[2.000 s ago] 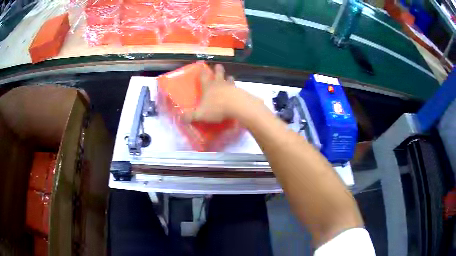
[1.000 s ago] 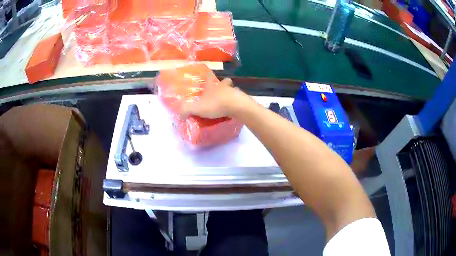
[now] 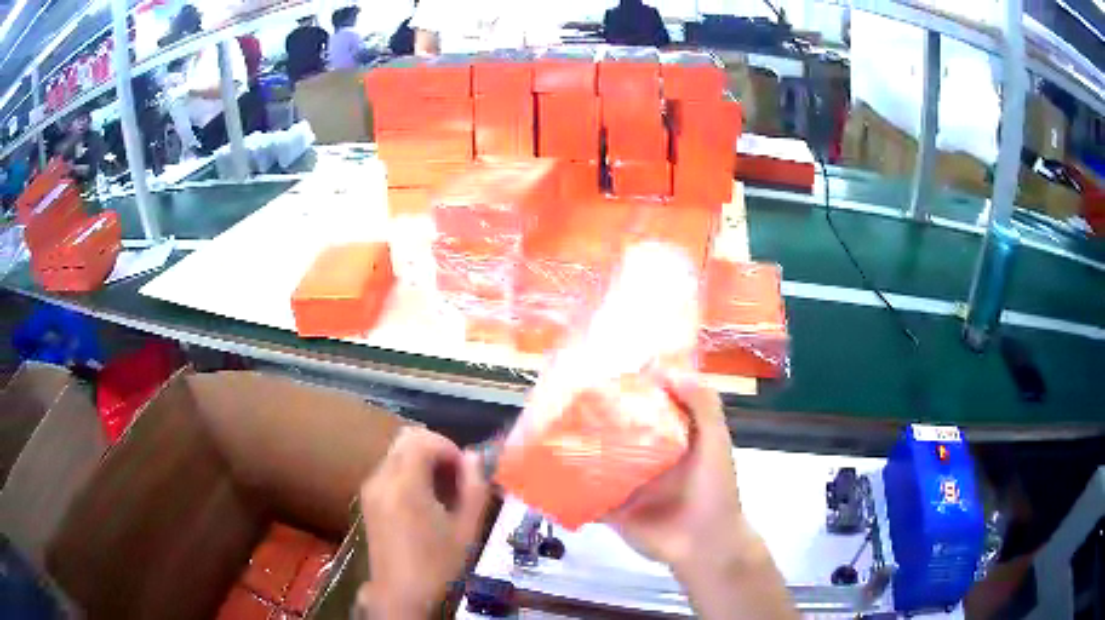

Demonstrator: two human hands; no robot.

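Note:
My right hand (image 3: 697,491) grips an orange product box (image 3: 594,454) in a clear, glossy bag and holds it up above the sealer's white bed (image 3: 763,515). Loose film rises from the box toward the stack behind. My left hand (image 3: 424,515) is just left of the box, its fingers curled at the bag's near-left edge. Blur hides whether they pinch the film. The blue control unit (image 3: 939,521) stands at the bed's right end.
An open brown carton (image 3: 291,424) at lower left holds orange boxes. Beyond, a pale board (image 3: 230,267) on the green belt (image 3: 836,333) bears stacked and bagged orange boxes and one separate orange box (image 3: 343,288). A teal bottle (image 3: 991,291) stands right. People are behind.
The view has tilted up. The bagged box has been lifted off the white bed in my right hand, and my left hand has come into view beside it.

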